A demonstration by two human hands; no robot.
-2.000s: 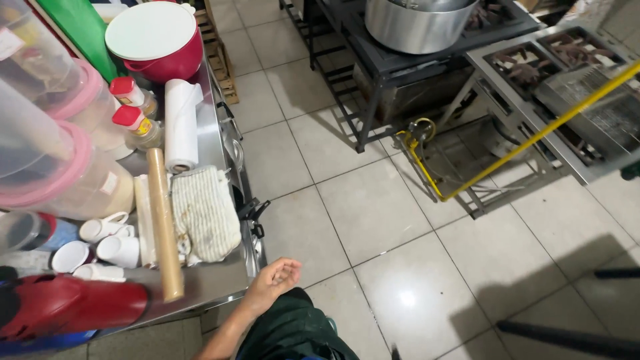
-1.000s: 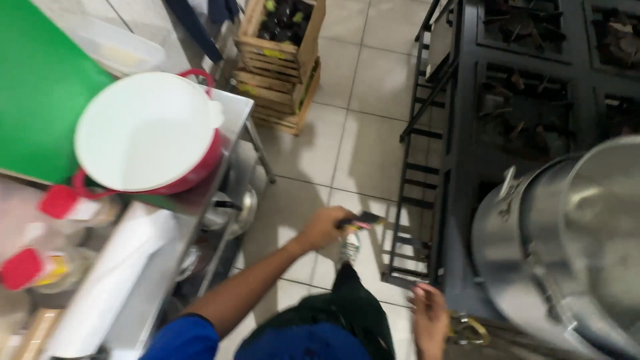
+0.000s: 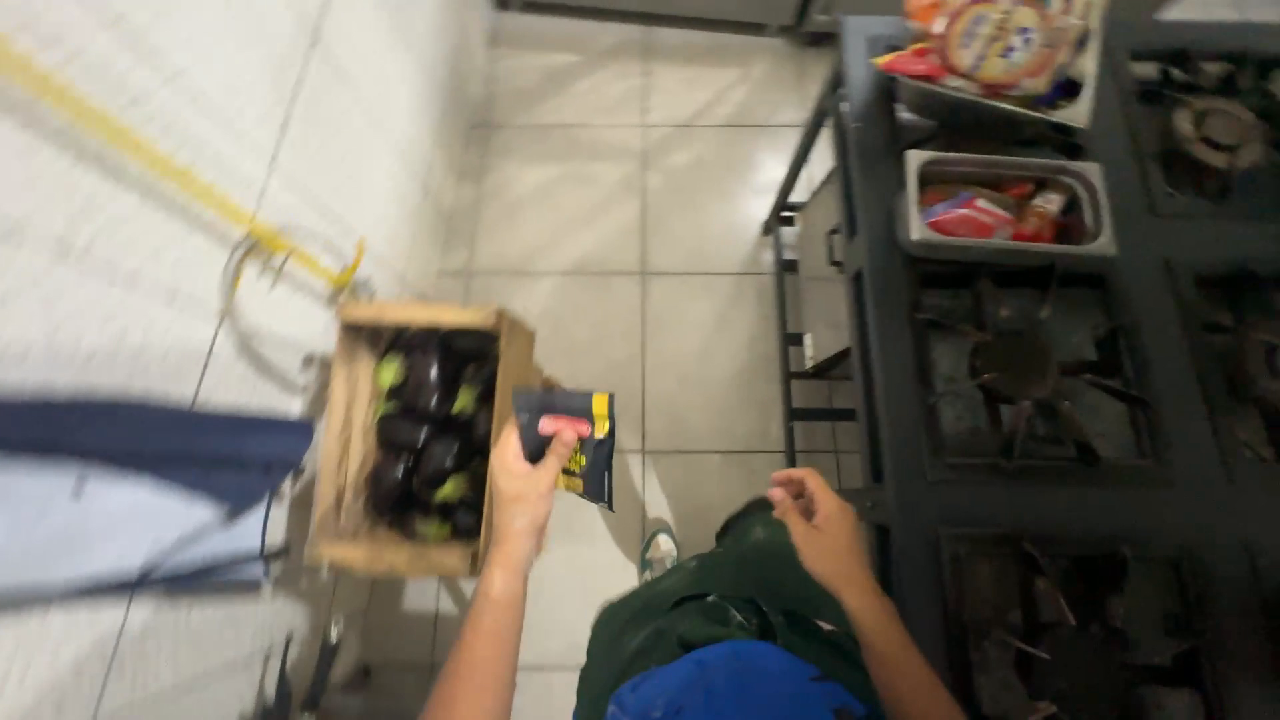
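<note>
Between fingers and thumb my left hand [image 3: 525, 480] grips a small black packet [image 3: 590, 445] with yellow and red printing, held over the floor just right of a wooden crate [image 3: 510, 400]. Dark eggplants [image 3: 430, 430] with green caps fill that crate. My right hand [image 3: 815, 520] holds nothing; its fingers are loosely curled and apart, beside the left edge of the black gas stove [image 3: 890, 420]. Blur hides the fine print on the packet.
Along the right runs the stove with several burners [image 3: 1025, 365]. A metal pan [image 3: 1105, 225] of packets sits on it, with another packet-filled container [image 3: 1080, 100] behind. At left are a yellow pipe [image 3: 150, 150] on the wall and hanging dark blue cloth [image 3: 200, 430].
The view has moved along the aisle, so the eggplant crate is close. One second ago my left hand held a dark item too; two seconds ago one visible hand appeared to hold nothing.
</note>
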